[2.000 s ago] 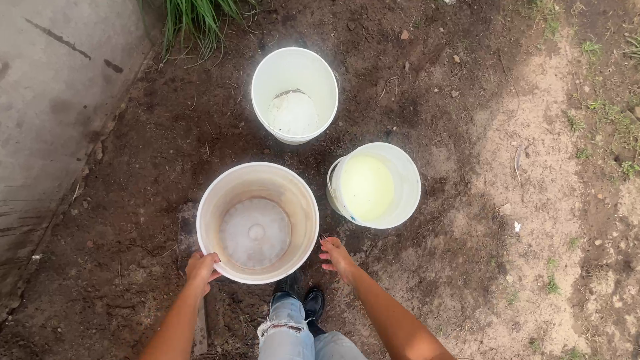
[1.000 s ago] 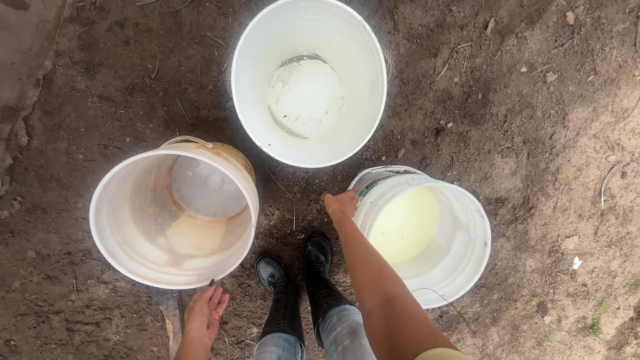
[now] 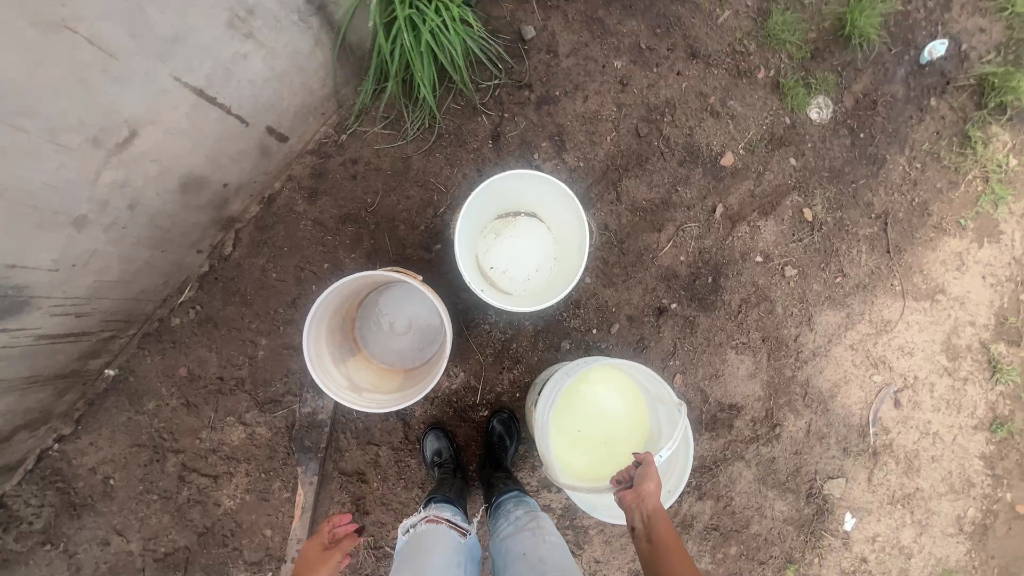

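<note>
In the lower right, my right hand [image 3: 638,482] is closed on the wire handle [image 3: 672,436] of a white plastic bucket [image 3: 666,400] that holds pale yellow liquid [image 3: 598,424]. Beneath this bucket another white round rim [image 3: 680,472] shows; how the two fit together is partly hidden. My left hand [image 3: 330,544] holds nothing, low on the left beside a wooden board. Above it stands a brown-stained white bucket [image 3: 320,336] with a greyish bottom. At the centre is another white bucket [image 3: 570,232], its bottom marked with dark specks.
A concrete wall [image 3: 144,160] slants along the left, with a clump of long green grass [image 3: 428,56] at its far end. The wooden board [image 3: 310,472] lies on bare soil near my black boots [image 3: 501,440]. Small litter [image 3: 933,51] and grass tufts are at the right.
My right hand has gone from the side of the bucket with yellow liquid to its handle. My left hand is now farther from the stained bucket's rim. The view has widened.
</note>
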